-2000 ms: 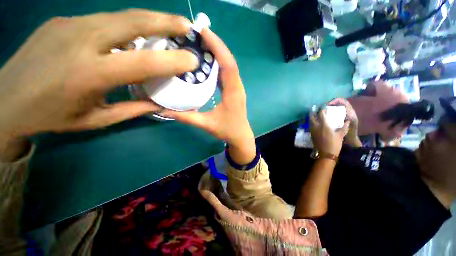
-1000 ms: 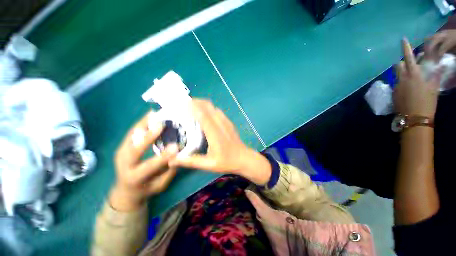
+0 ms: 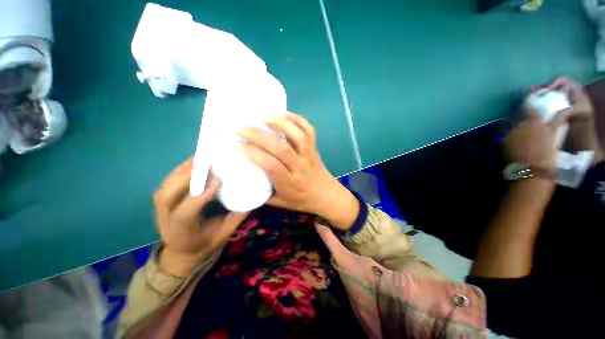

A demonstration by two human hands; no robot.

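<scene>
A white camera housing (image 3: 245, 93) is held over the green bench near its front edge, its squarish mounting bracket (image 3: 159, 46) pointing up and left. A thin flat white antenna (image 3: 203, 145) runs along its left side. The rounded white camera head (image 3: 244, 187) is at the lower end, towards my body. My right hand (image 3: 295, 165) grips the housing's right side, fingers over it. My left hand (image 3: 189, 212) is at the lower left, fingers around the antenna's end and the head. The left fingertips are partly hidden and blurred. The head's lens face is not visible.
Another white camera unit with an open head (image 3: 33, 126) stands at the left edge. The green bench (image 3: 411, 86) has a thin pale line across it. On the right a neighbouring worker's hands (image 3: 540, 136) hold a small white part. A dark box shows at the top right edge.
The camera has been turned, so its dark lens face, seen earlier, is now hidden and the bracket and antenna show. Both hands still hold it, now closer to my body. The view has shifted.
</scene>
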